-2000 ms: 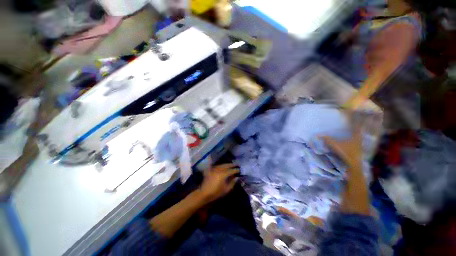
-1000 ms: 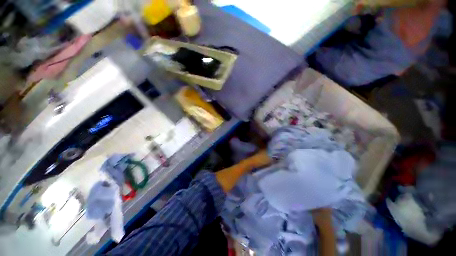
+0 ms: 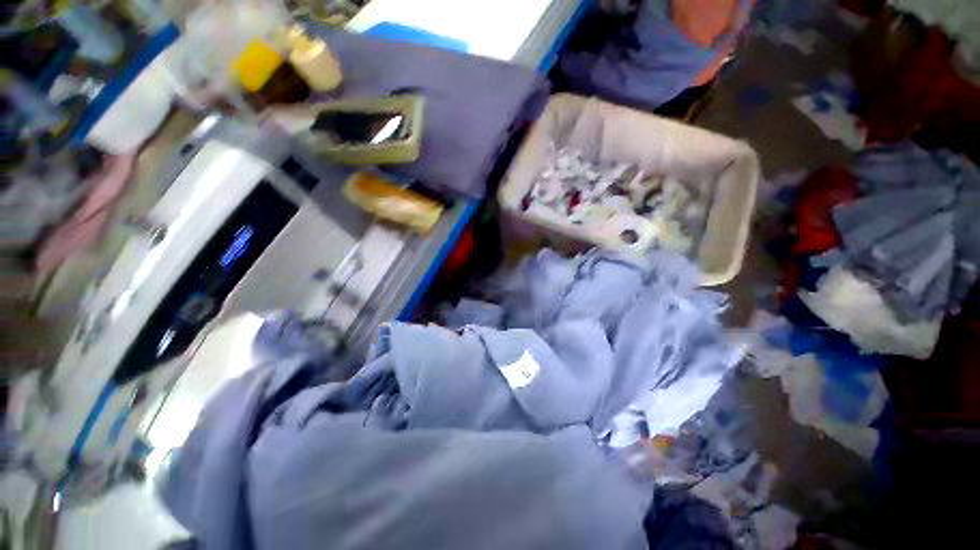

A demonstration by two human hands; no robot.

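Note:
A large light blue shirt piece point(image 3: 430, 483) fills the lower middle, bunched up close in front of me. A small white label point(image 3: 520, 370) shows on it. Its left part lies over the front of the white sewing machine point(image 3: 161, 247) and hides the scissors area. More light blue cloth point(image 3: 656, 322) spreads to its right, against the near side of the white bin. Neither of my hands shows; the cloth may cover them. The picture is blurred.
The white plastic bin point(image 3: 741, 204) holds pale scraps. A pale tray point(image 3: 408, 150) with a dark phone lies past the machine's end. Part of another person's clothing point(image 3: 634, 54) shows at the top. Grey-blue cloth point(image 3: 913, 226) and scraps lie on the floor at the right.
Both my hands have gone out of sight. A large light blue piece has come up in front, over part of the machine. The view has shifted, showing more of the bin and floor.

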